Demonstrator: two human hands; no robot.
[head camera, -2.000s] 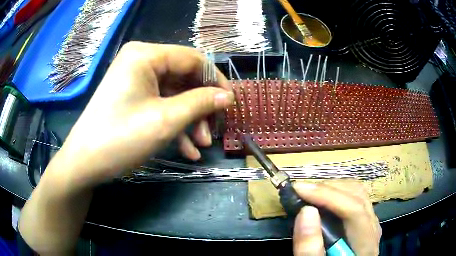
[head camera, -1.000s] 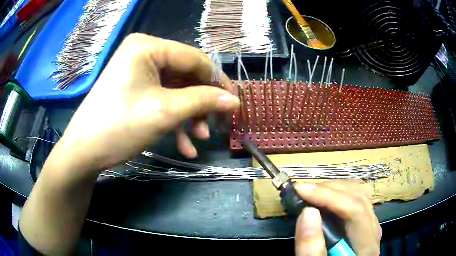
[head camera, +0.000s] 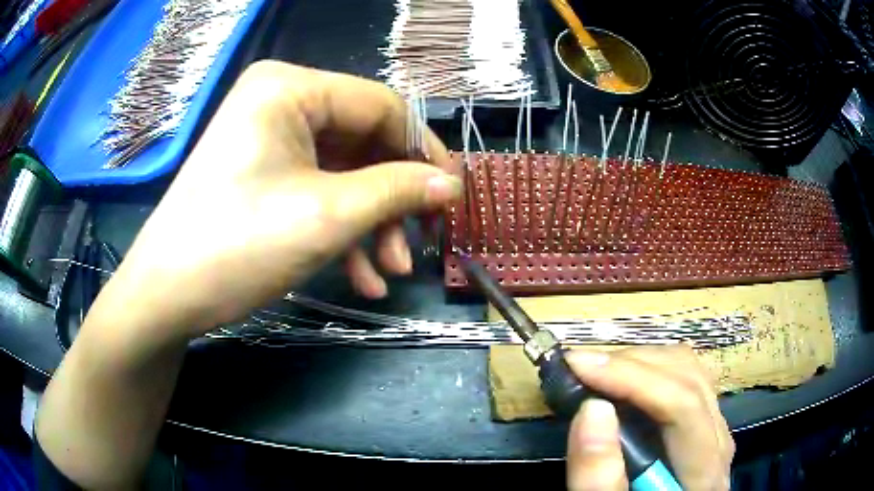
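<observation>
My left hand (head camera: 259, 201) holds a small bunch of thin wire leads (head camera: 416, 120), its thumb and index finger pinched at the left end of the dark-red pin block (head camera: 690, 225). My right hand (head camera: 652, 403) holds the soldering iron (head camera: 551, 360) like a pen. The iron's dark tip is at the block's lower left holes; exact contact cannot be told. Several leads stand up from the block, some tilted. Silver solder wire strands (head camera: 431, 333) lie flat below the block, partly on the tan cardboard pad (head camera: 661, 364).
A blue tray (head camera: 77, 163) with loose leads is at the upper left. A black tray (head camera: 335, 48) with a neat row of leads is at the top. A flux pot (head camera: 632, 65) with a brush (head camera: 582, 34) and a black fan (head camera: 757, 72) are at the upper right. A green-ended reel (head camera: 29, 192) is left.
The bench things appear shifted slightly right in the view. My left fingers and the iron tip have moved slightly at the block's left end. Both hands keep their holds.
</observation>
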